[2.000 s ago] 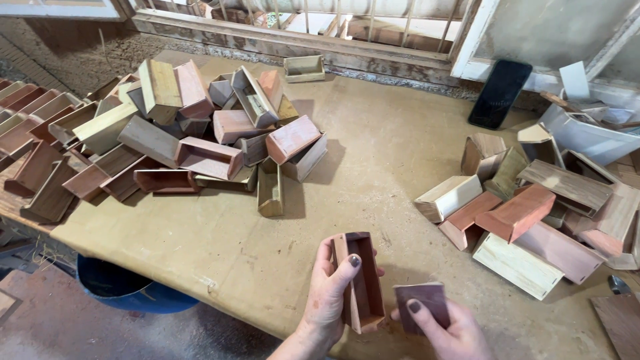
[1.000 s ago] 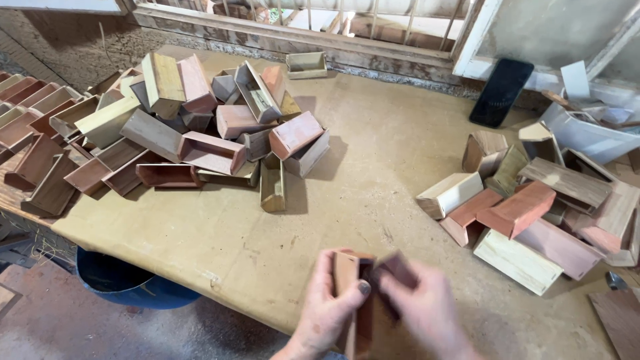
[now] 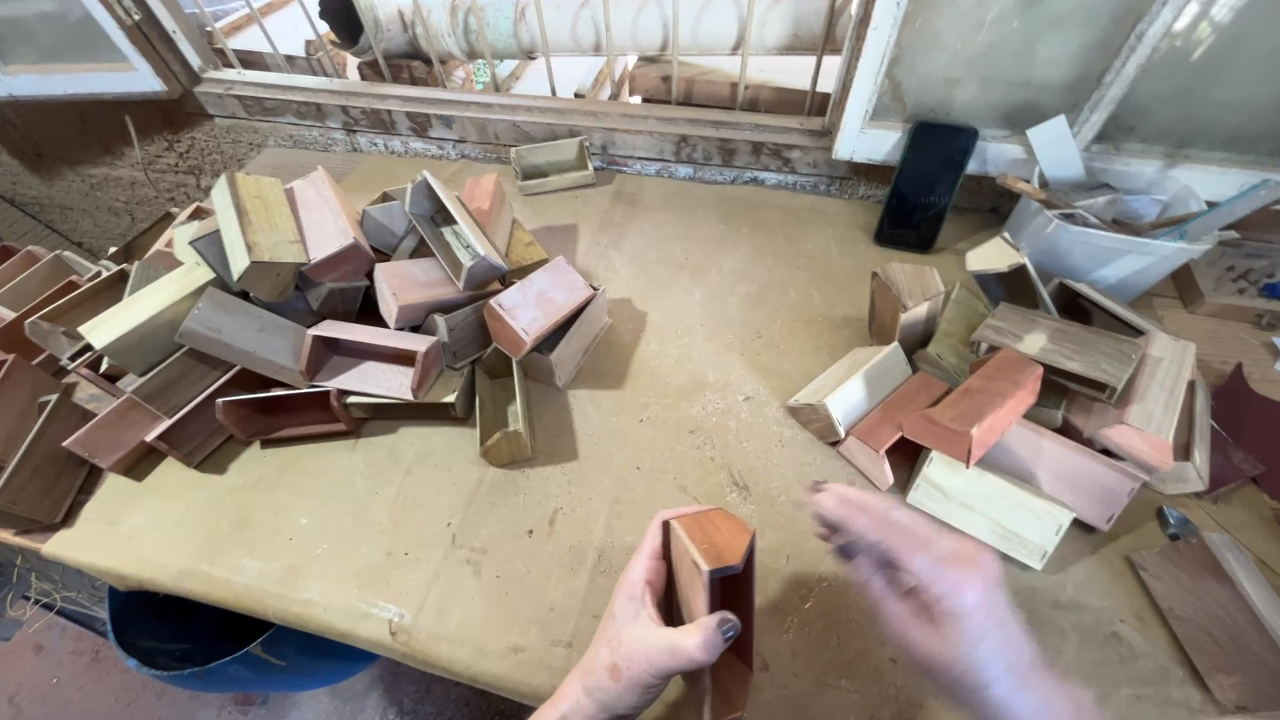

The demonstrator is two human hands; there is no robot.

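My left hand (image 3: 650, 625) grips a small reddish-brown wooden box (image 3: 712, 540) at the bottom middle, its slanted end up and its open side facing right. To its right, my right hand (image 3: 910, 580) is raised and blurred, apart from the box; whether it holds anything cannot be made out. Beyond it lies a pile of similar small wooden boxes, among them a pale one (image 3: 990, 508) and a reddish one (image 3: 978, 405). A larger heap of such boxes, with a pink one (image 3: 540, 305) at its right side, lies at the left.
Brown paper (image 3: 690, 400) with dust on it covers the table. A phone (image 3: 926, 187) leans at the back near the window, beside a white plastic container (image 3: 1110, 250). Flat wooden pieces (image 3: 1205, 615) lie at the right. A blue tub (image 3: 230, 650) stands below the front edge.
My right hand, which held a dark reddish sheet and was against the box a second ago, has moved away to the right. The box remains in my left hand.
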